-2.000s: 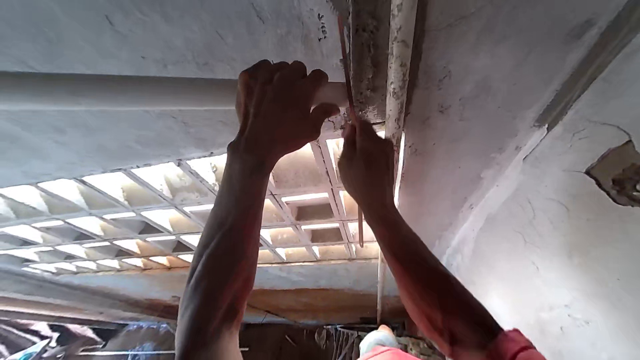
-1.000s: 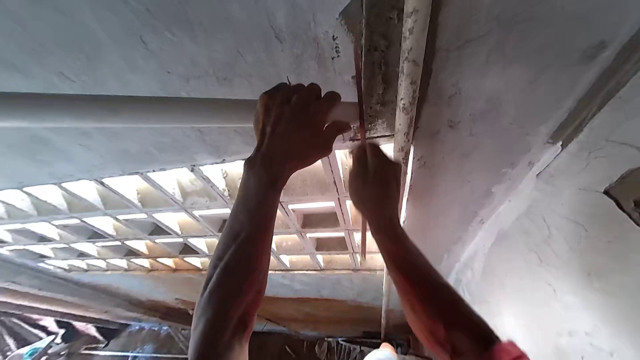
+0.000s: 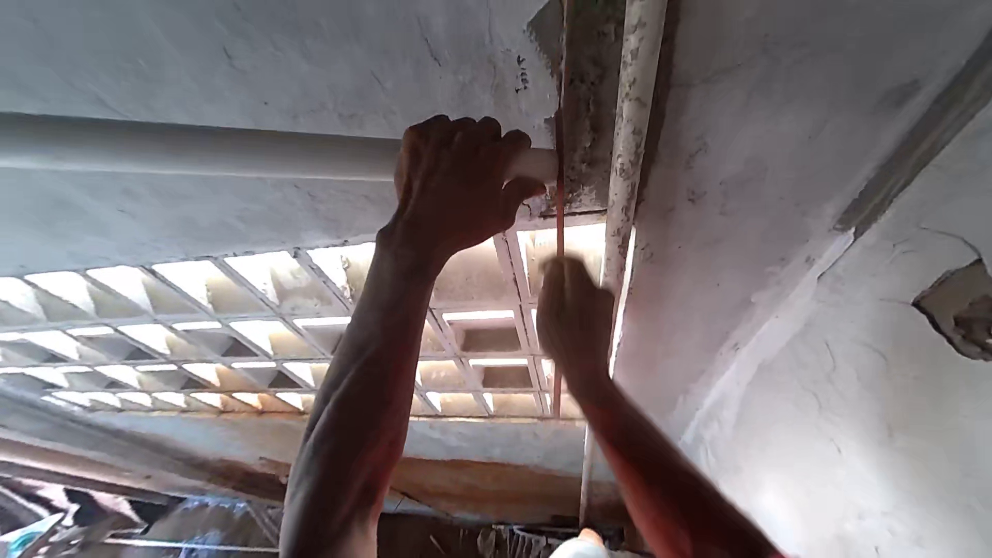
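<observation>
Overhead, my left hand (image 3: pixel 465 182) is wrapped around a white plastic pipe (image 3: pixel 201 147), close to its right end, with the thumb on the underside. My right hand (image 3: pixel 575 314) is closed on a long, thin, reddish-brown blade or strip (image 3: pixel 560 225), which shows above and below the fist. The strip runs up across the pipe's right end and appears to touch it. Whether it has teeth cannot be told. The right hand is blurred and lower than the left.
A stained pipe (image 3: pixel 632 101) runs upright just right of the pipe end, beside a rough channel in the plaster. Behind my arms is a concrete lattice of ventilation blocks (image 3: pixel 271 341). The right wall has a broken hole (image 3: pixel 965 310). Clutter lies at the bottom left.
My right hand has moved down along with the strip, farther from the white pipe than in both earlier frames. My left hand keeps its grip on the pipe.
</observation>
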